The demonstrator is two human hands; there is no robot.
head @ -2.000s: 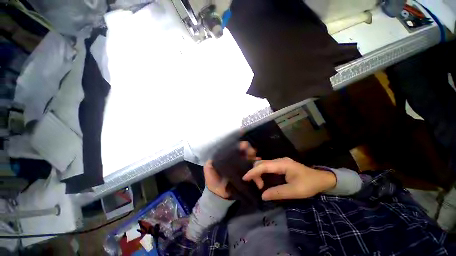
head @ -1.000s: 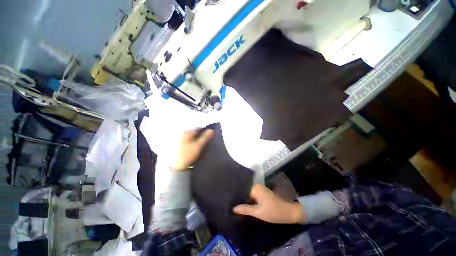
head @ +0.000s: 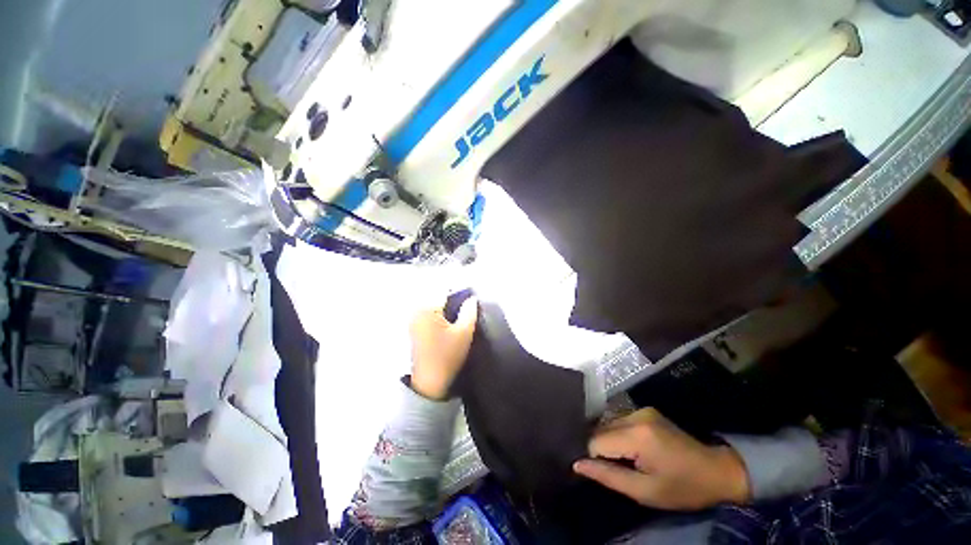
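A dark fabric piece point(head: 522, 410) hangs over the table's front edge, its far end just in front of the presser foot and needle point(head: 445, 240). A pale edge shows at its right side. My left hand point(head: 442, 346) pinches its far end close to the presser foot. My right hand point(head: 665, 460) holds its right edge nearer my body. Glare hides whether the fabric lies under the foot. The white sewing machine point(head: 468, 117) has a blue stripe and "JACK" lettering.
Dark panels point(head: 671, 202) lie under the machine arm on the right. A long dark strip point(head: 296, 394) and pale pieces point(head: 243, 452) lie on the left. A blue basket point(head: 474, 524) is below the front edge, which bears a ruled scale point(head: 889, 176).
The fabric has gone from my lap to the machine. Over the last second my left hand has closed on its far end near the foot. The view has shifted too.
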